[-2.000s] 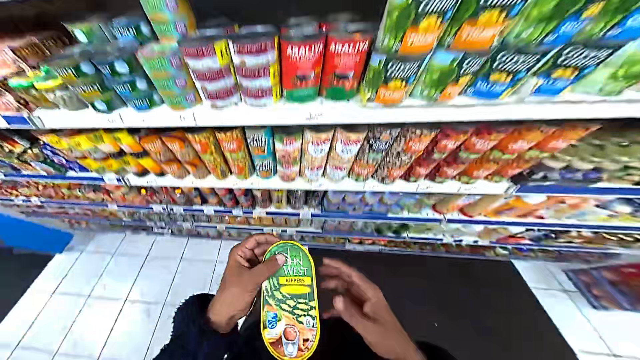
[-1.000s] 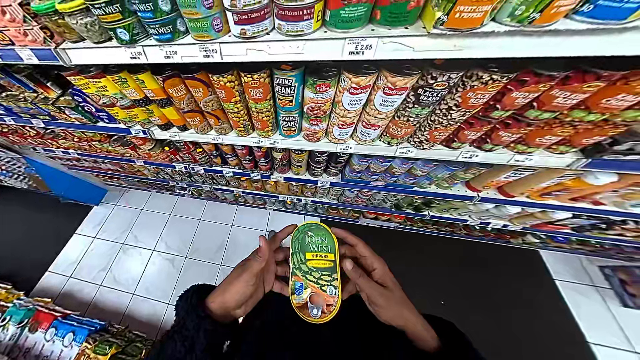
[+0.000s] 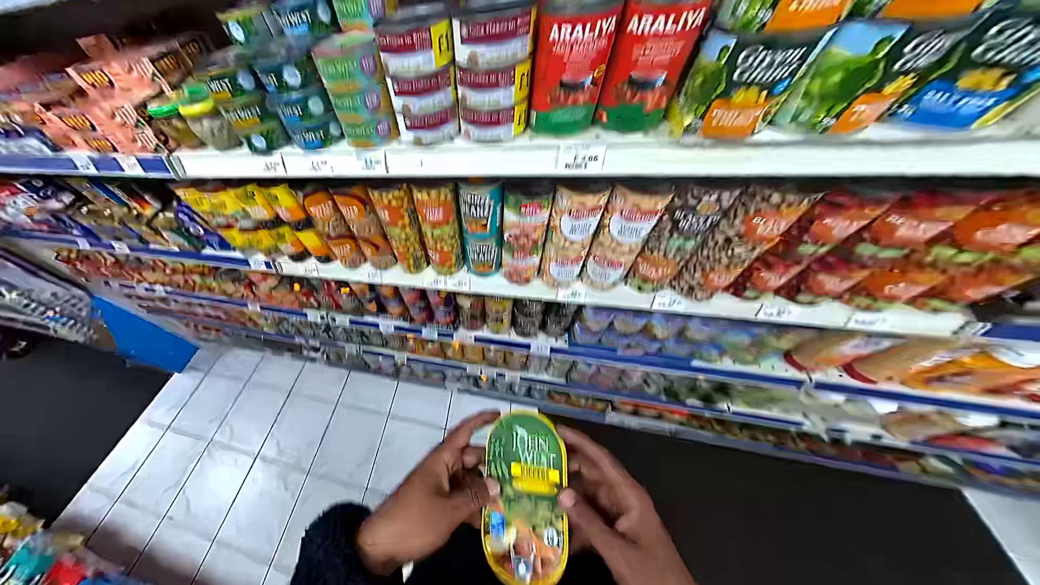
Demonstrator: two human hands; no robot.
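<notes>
An oval tin of John West kippers [image 3: 526,496], green with a yellow rim, is held upright with its printed face towards me at the lower middle. My left hand [image 3: 439,496] grips its left edge, thumb on the front and fingers behind. On the right edge, my right hand [image 3: 613,512] holds it the same way, thumb against the face. Beyond the hands stand shelves of tinned food, with red Araliya tins [image 3: 573,65] and stacked tuna tins [image 3: 418,77] on the upper shelf.
The white upper shelf edge [image 3: 487,160] crosses the view. Below it, another shelf carries bean tins [image 3: 573,231]. White floor tiles [image 3: 268,455] and a dark mat [image 3: 756,504] lie under the shelving. Colourful packets [image 3: 49,548] sit at the lower left corner.
Two seconds ago my right hand was apart from the tin, fingers spread; now it grips the right edge. The view has shifted between frames, showing more of the upper shelf than one second ago.
</notes>
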